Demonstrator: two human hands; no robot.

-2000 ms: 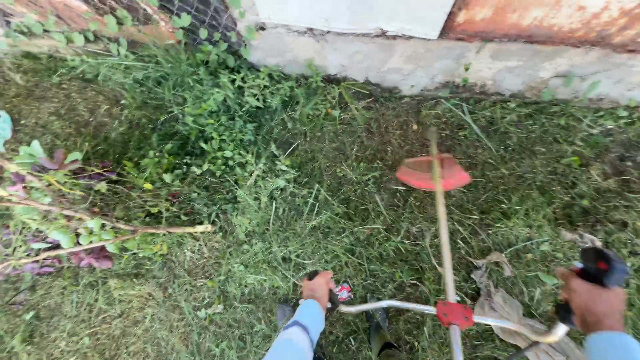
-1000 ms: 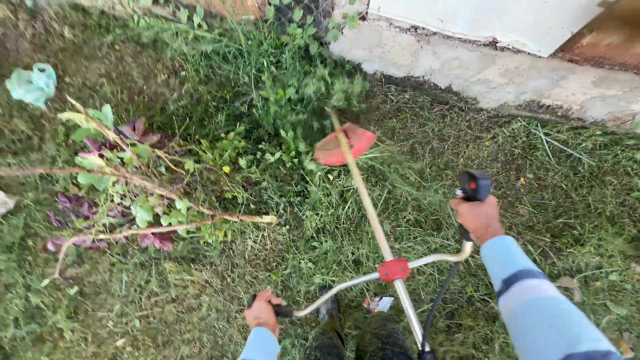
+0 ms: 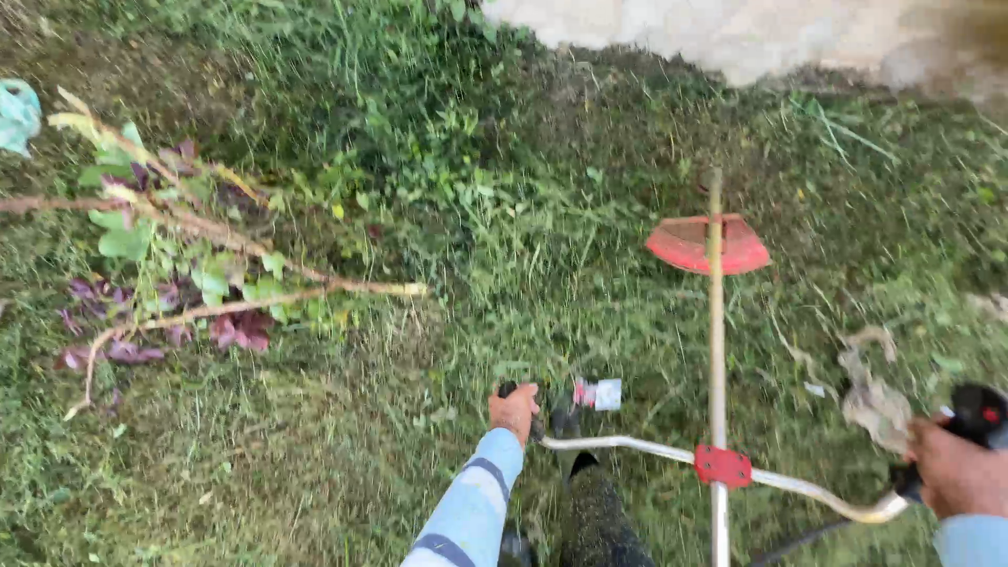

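A brush cutter's metal shaft (image 3: 717, 339) runs forward over the grass, with a red guard (image 3: 709, 246) near its far end; the cutting head beyond is blurred. A red clamp (image 3: 722, 466) joins the shaft to a bent metal handlebar (image 3: 630, 445). My left hand (image 3: 513, 411) is closed around the black grip at the bar's left end. At the right end, my right hand (image 3: 957, 465) holds the black control grip (image 3: 979, 413), which has a red button. The engine is out of view.
Cut branches (image 3: 228, 236) with green and purple leaves lie at the left, near a pale green plastic bag (image 3: 17, 116). A pale wall base or concrete edge (image 3: 709, 31) crosses the top right. A crumpled cloth-like scrap (image 3: 870, 394) and a small packet (image 3: 606, 394) lie on the grass.
The brush cutter's guard has swung from left to right since one second ago, after an earlier swing left. Both hands have kept hold of the handlebar. The view has shifted.
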